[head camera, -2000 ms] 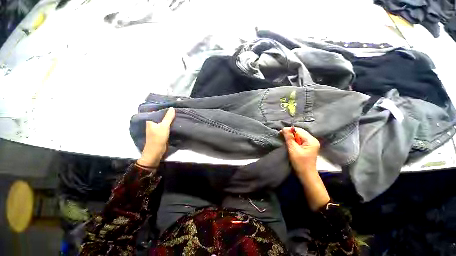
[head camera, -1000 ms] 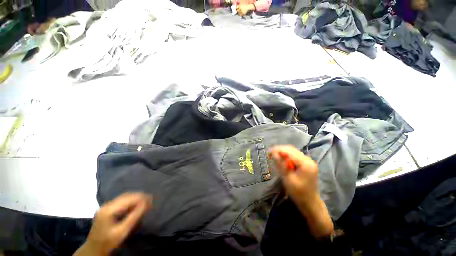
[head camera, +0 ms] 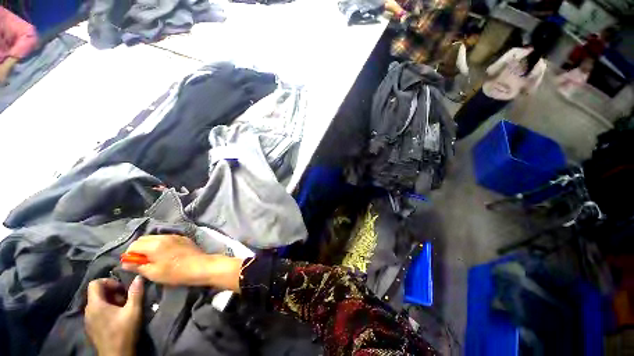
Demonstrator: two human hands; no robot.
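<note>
The grey denim garment [head camera: 76,254] lies crumpled at the lower left, in front of me, its seams and edges showing. My right hand [head camera: 167,263] is over it, closed around the thread snips [head camera: 135,258]; only their orange-red handle shows, and the blades are hidden. My left hand [head camera: 115,313] is just below, its thumb and fingers curled at the grey cloth. Whether it grips the cloth cannot be told.
Black cloth [head camera: 174,132] and a light grey garment piece [head camera: 243,198] lie behind on the white table [head camera: 334,62]. Grey garments [head camera: 410,128] hang beyond its right edge. Blue bins [head camera: 518,163] stand on the floor. People are at the top right; a pink sleeve shows top left.
The view has swung to the right, bringing the floor and bins in. The garment is now bunched, its embroidered pocket out of sight. My hands have come close together; the right still has the snips.
</note>
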